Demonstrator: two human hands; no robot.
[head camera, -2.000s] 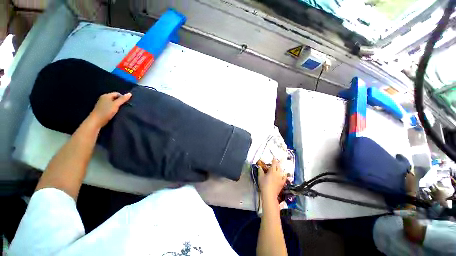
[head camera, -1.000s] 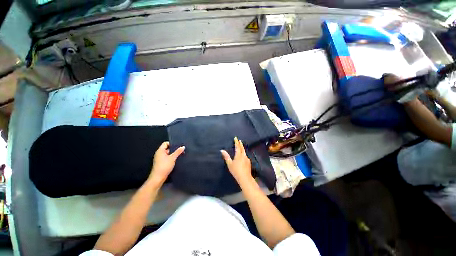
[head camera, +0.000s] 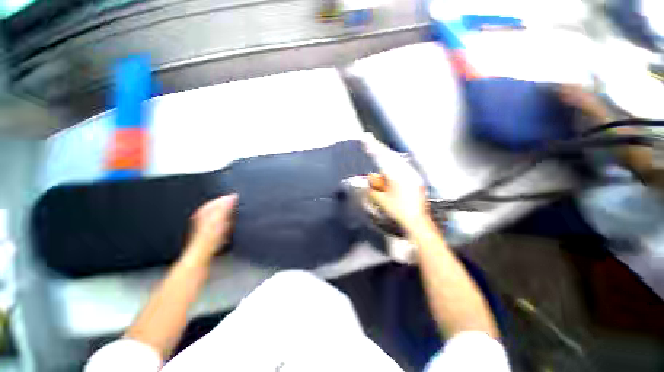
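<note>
A dark grey-blue denim garment (head camera: 291, 203) is pulled over the right part of the long black padded board (head camera: 124, 221). My left hand (head camera: 213, 221) lies at the garment's left edge, where it meets the board; blur hides whether its fingers grip the cloth. My right hand (head camera: 397, 200) is closed around the orange-brown handle of the steam iron (head camera: 358, 190), whose pale front points left at the garment's right end. Much of the iron is hidden by my hand and blurred.
The white padded table (head camera: 255, 109) lies under the board, with a blue bar (head camera: 131, 94) behind it. Black hoses (head camera: 510, 174) run right from the iron. At the right, another person's arm (head camera: 604, 120) reaches to a blue padded board (head camera: 510, 112). A grey wall stands behind.
My right hand has left the garment and taken hold of the iron. My left hand has stayed near the garment's left edge. The view has shifted and blurred.
</note>
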